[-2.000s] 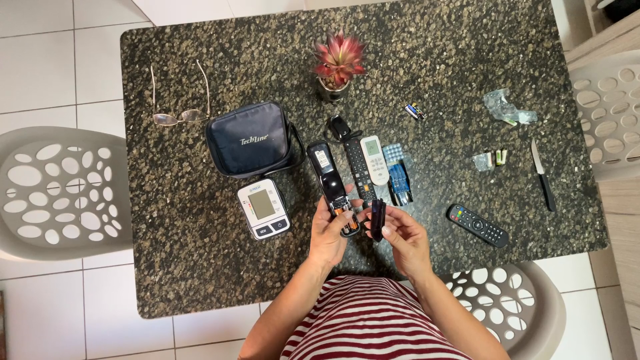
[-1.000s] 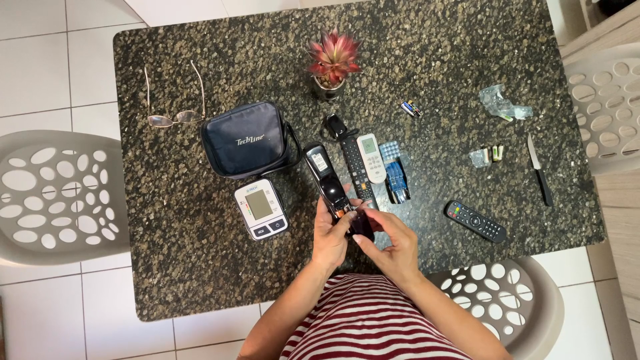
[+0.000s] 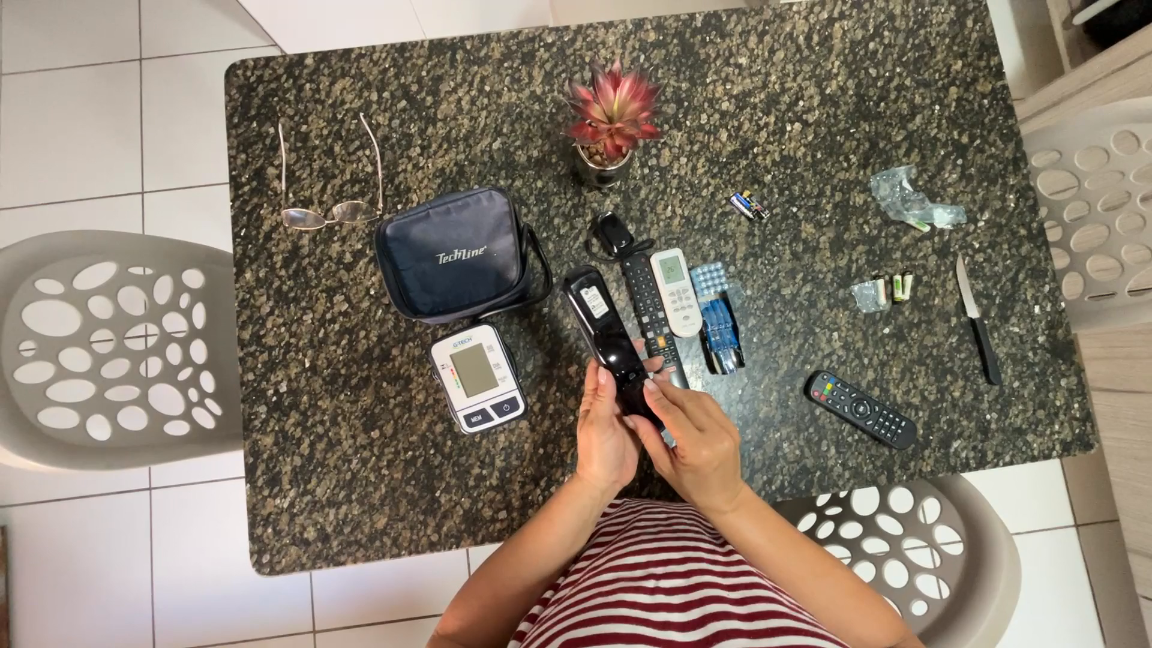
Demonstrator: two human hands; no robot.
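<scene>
A glossy black remote control [image 3: 601,326] lies back side up between my hands, a white label near its far end. My left hand [image 3: 610,441] grips its near end from the left. My right hand [image 3: 697,439] holds the same end from the right, thumb and fingers on the back cover. Just beyond, a long black remote control [image 3: 646,301] lies on the table, beside a white air conditioner remote [image 3: 675,292]. Right of these are a blister pack of pills [image 3: 709,277] and a blue-patterned packet [image 3: 720,335]. The battery bay is hidden from sight.
On the granite table [image 3: 315,486] are a blood pressure monitor [image 3: 477,378], a dark zippered case [image 3: 454,256], eyeglasses [image 3: 328,214], a potted succulent [image 3: 612,117], batteries [image 3: 749,205], more batteries [image 3: 902,288], plastic wrapping [image 3: 913,198], a black remote [image 3: 861,409] and a knife [image 3: 976,324].
Two seconds ago my right hand held a dark cover apart from the remote, whose batteries showed. Now the cover is on the remote's near end and the batteries are out of sight.
</scene>
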